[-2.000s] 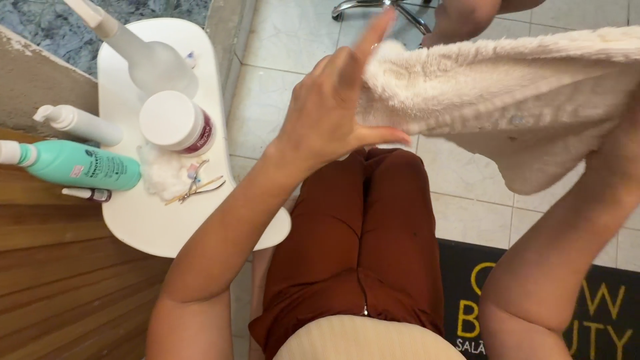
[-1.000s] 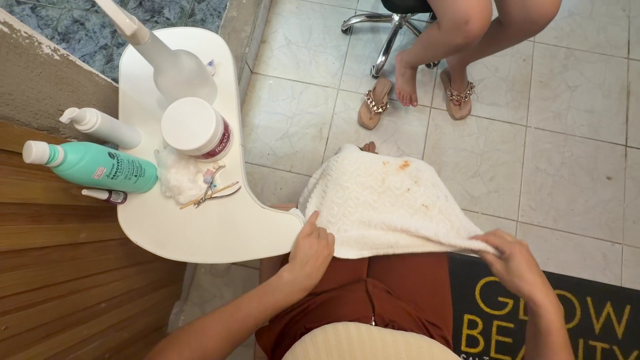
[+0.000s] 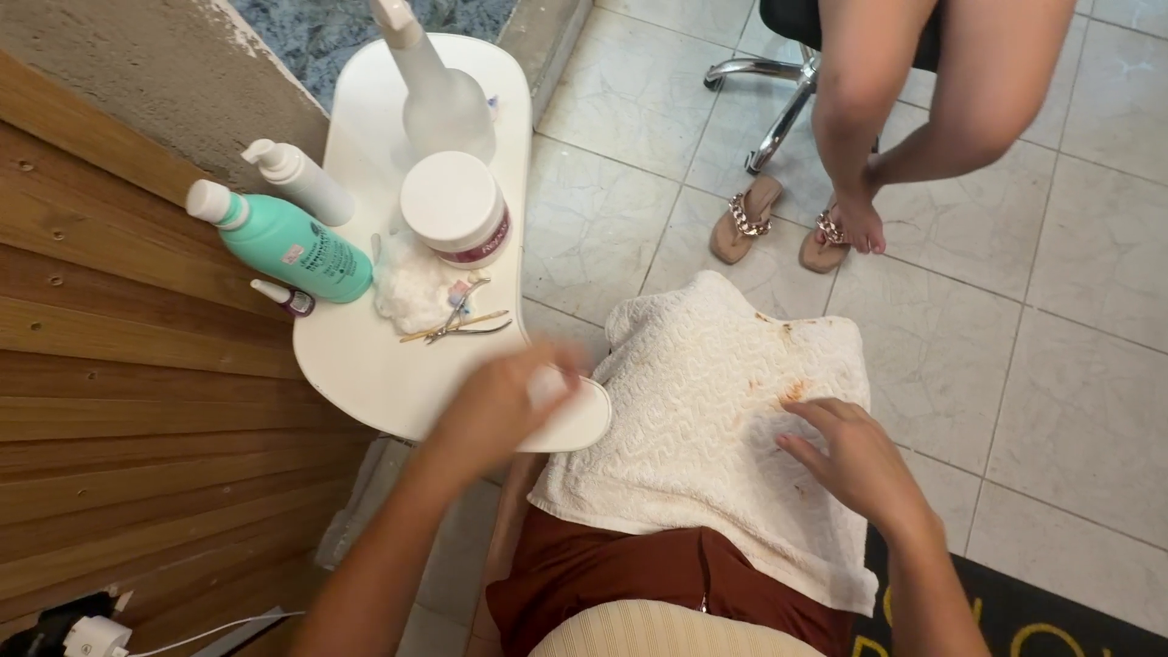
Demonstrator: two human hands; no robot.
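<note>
A white terry towel (image 3: 693, 411) with orange-brown stains lies spread over my lap, above brown trousers. My right hand (image 3: 844, 452) rests on or just over its right part, fingers apart and nothing in them. Blurred by motion, my left hand (image 3: 511, 392) is above the narrow end of the white side table (image 3: 365, 383); a small whitish patch shows at its fingers, and I cannot tell whether it is an object. Near that hand lie metal cuticle nippers (image 3: 461, 319), a thin wooden stick (image 3: 447, 328) and a heap of cotton wool (image 3: 415, 287).
On the table stand a white-lidded jar (image 3: 456, 210), a frosted spray bottle (image 3: 438, 100), a white pump bottle (image 3: 301, 182), a turquoise bottle (image 3: 292, 246) and a small dark bottle (image 3: 285, 297). Ahead are a person's bare legs (image 3: 876, 119), sandals (image 3: 744, 219) and a wheeled chair (image 3: 785, 78).
The towel, held by both hands a second ago, now lies flat across my lap. My left hand has left its edge and moved over the table; my right hand has let go of its corner.
</note>
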